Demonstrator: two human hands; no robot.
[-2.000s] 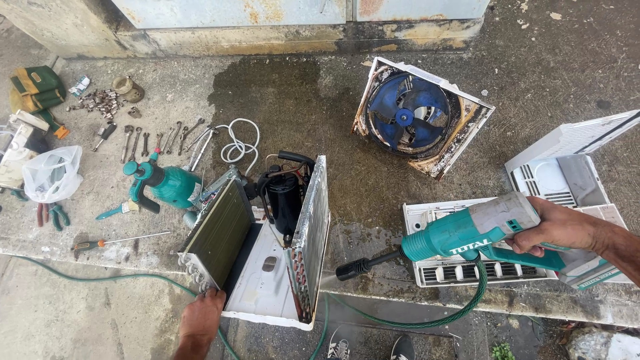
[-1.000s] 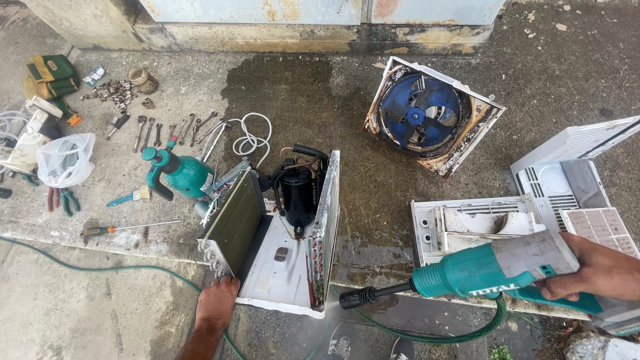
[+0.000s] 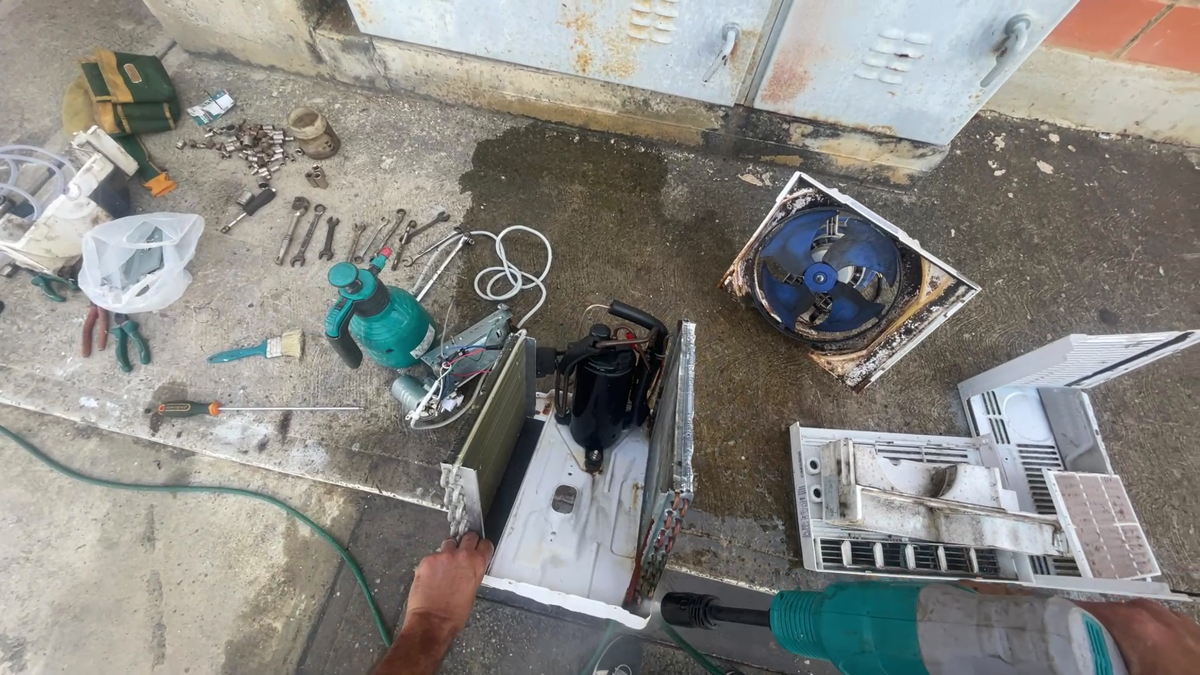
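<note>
My left hand [image 3: 450, 579] grips the lower end of the finned evaporator coil [image 3: 492, 412] on the left side of a disassembled window air conditioner's white base pan [image 3: 572, 525]. A black compressor [image 3: 603, 389] stands at the back of the pan, and a second coil [image 3: 670, 450] rises along its right side. At the lower right, my right hand [image 3: 1148, 633] is around a teal and grey cordless pressure washer gun [image 3: 872, 623], partly hidden behind its body. The black nozzle [image 3: 689, 609] points left at the lower end of the right coil, with faint spray there.
A fan in its shroud [image 3: 820, 277] lies behind right, white plastic casing parts [image 3: 937, 506] at the right. Left are a pump sprayer [image 3: 380, 323], a wired control box [image 3: 469, 347], a brush [image 3: 258, 348], a screwdriver [image 3: 258, 409] and several wrenches. A green hose [image 3: 234, 490] crosses the ground.
My right hand and the washer gun have moved lower, and the nozzle is now by the right coil's lower end. My left hand still holds the left coil. The view has shifted.
</note>
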